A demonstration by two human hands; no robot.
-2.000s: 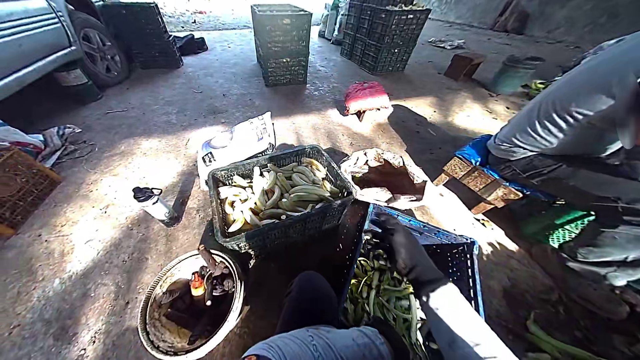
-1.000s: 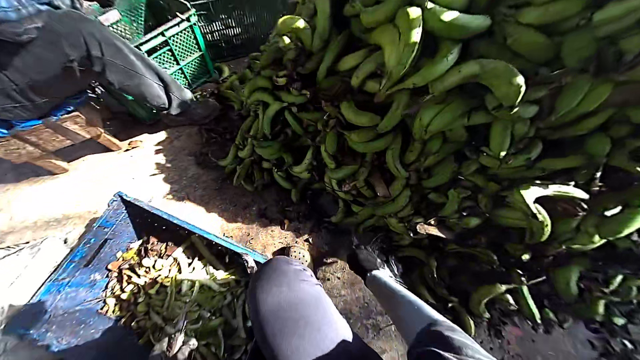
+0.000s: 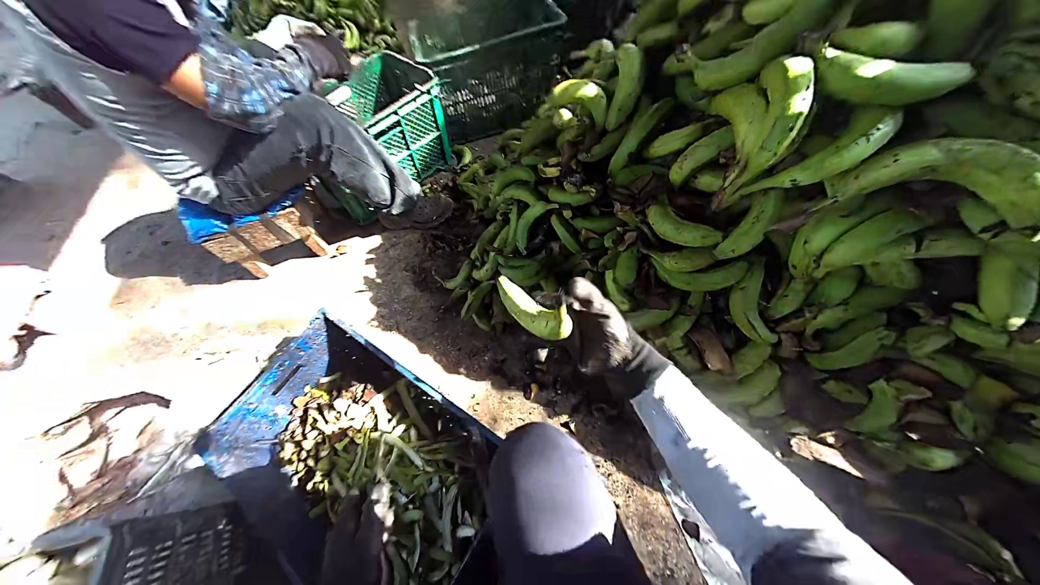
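My right hand (image 3: 601, 329), in a dark glove, grips one end of a green plantain (image 3: 532, 310) above the ground, beside a big heap of green plantains (image 3: 691, 260). At the lower middle, a dark gloved shape that looks like my left hand (image 3: 357, 524) lies over the peels in the blue crate; its fingers and anything in them cannot be made out. The blue crate (image 3: 268, 406) holds green peels (image 3: 414, 487) and pale cut pieces (image 3: 333, 431), left of my knee.
A person (image 3: 268, 138) sits on a low wooden stool (image 3: 268, 236) at the upper left, near a green plastic crate (image 3: 410, 122) and a dark green crate (image 3: 487, 73). A black crate (image 3: 179, 544) stands at the lower left.
My right hand, extended low at the heap's edge a second ago, now holds up a plantain. The view has swung right from the peeled plantains since the oldest frame.
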